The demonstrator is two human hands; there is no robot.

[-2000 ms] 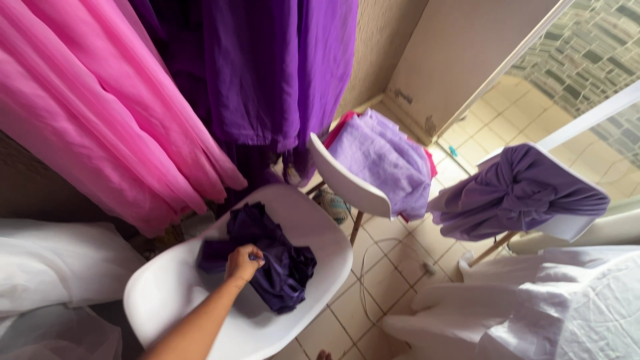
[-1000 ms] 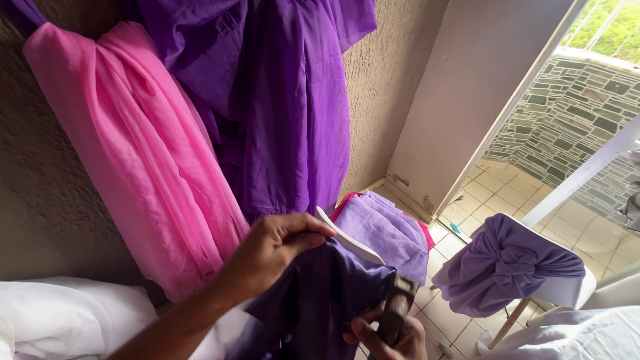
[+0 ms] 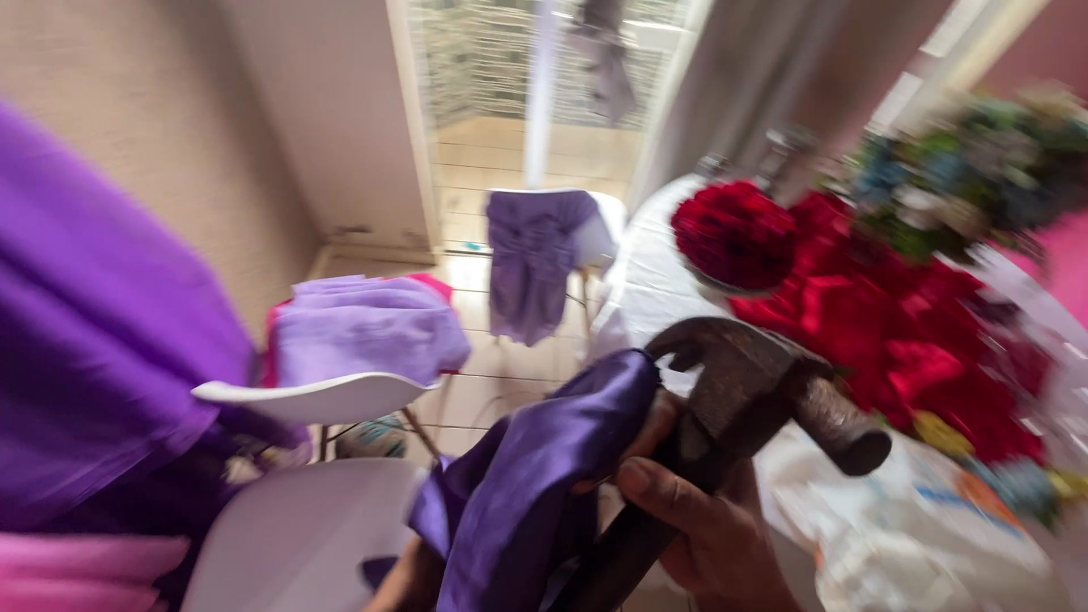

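Note:
A claw hammer (image 3: pixel 748 382) with a worn, rusty head is upright in my right hand (image 3: pixel 714 518), whose thumb lies along the handle near the head. Dark purple satin cloth (image 3: pixel 544 459) bunches against the hammer's left side. My left hand (image 3: pixel 650 425) is mostly hidden by this cloth; only fingers show beside the hammer head, and its forearm shows below the cloth. The fingers appear to hold the cloth's top edge close to the claw.
Purple drapes (image 3: pixel 93 340) hang at left beside a white chair (image 3: pixel 314 527). Another chair bears folded lilac cloth (image 3: pixel 365 331); one farther back has a purple cover (image 3: pixel 540 263). At right, a white-covered table (image 3: pixel 646 263) holds red flowers (image 3: pixel 735 238) and a plastic bag (image 3: pixel 918 527).
The dark purple cloth, bunched on the white chair two seconds ago, is now lifted in my hands beside the hammer. The view has swung right, bringing the flower table in.

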